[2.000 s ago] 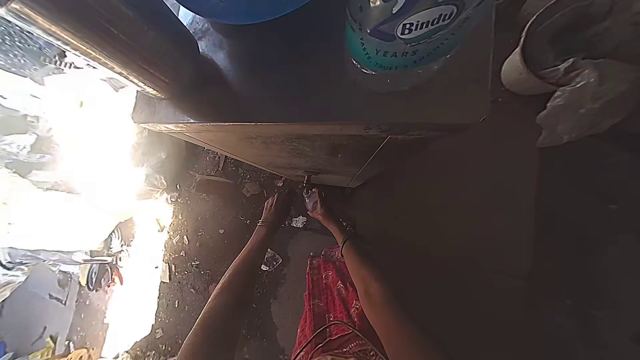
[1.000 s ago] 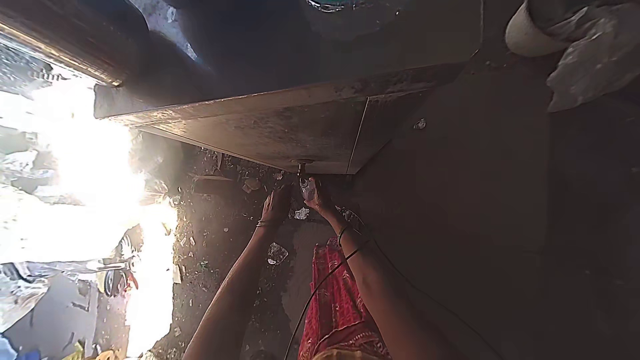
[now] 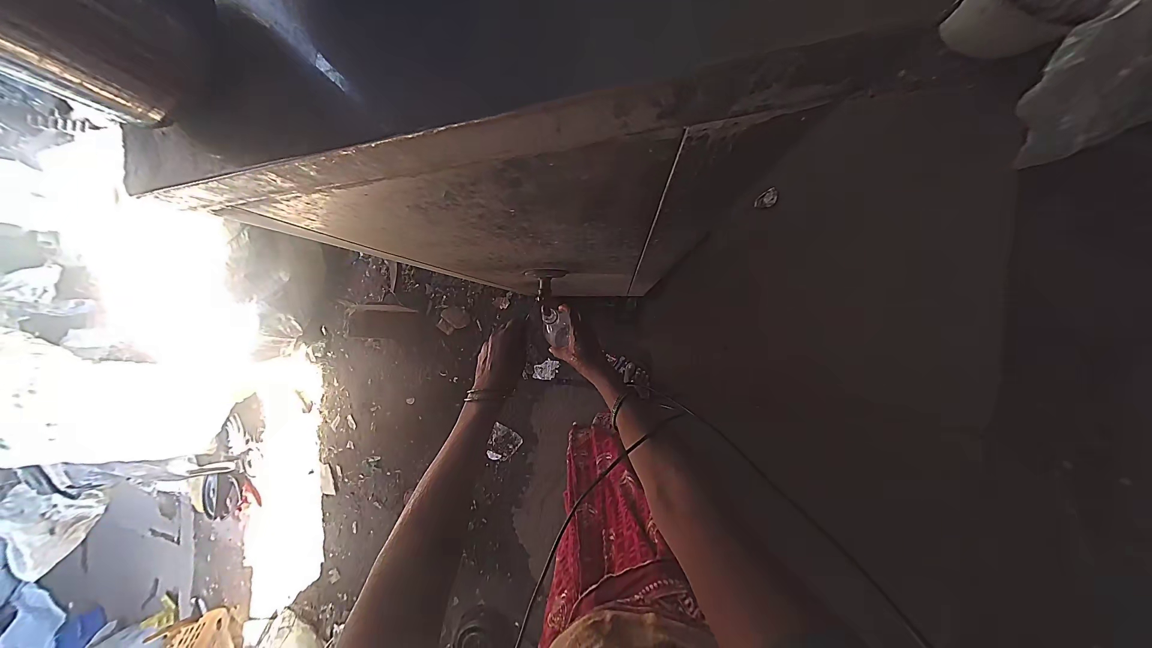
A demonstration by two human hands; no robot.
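Note:
My right hand (image 3: 579,342) is closed around a small clear container (image 3: 557,328), whose mouth is under a metal tap (image 3: 544,286) low on the front of a metal cabinet (image 3: 468,211). Beside it on the left, my left hand (image 3: 502,355) hangs near the tap; its fingers are in dark shadow, and whether they hold anything cannot be made out. Bangles circle the left wrist, and a dark band is on the right one. Red patterned cloth (image 3: 612,513) lies between my forearms.
A thin black cable (image 3: 585,495) crosses my right forearm. Litter is scattered on the dark ground (image 3: 369,504). Crumpled plastic (image 3: 1084,85) hangs at the upper right beside a pale container (image 3: 999,27). Sunlit bags and an orange plastic basket (image 3: 205,630) lie at the left.
The view has tilted down, so the blue vessel and the large labelled bottle on top have left it. Both hands stay by the tap. The cable now lies across my right forearm.

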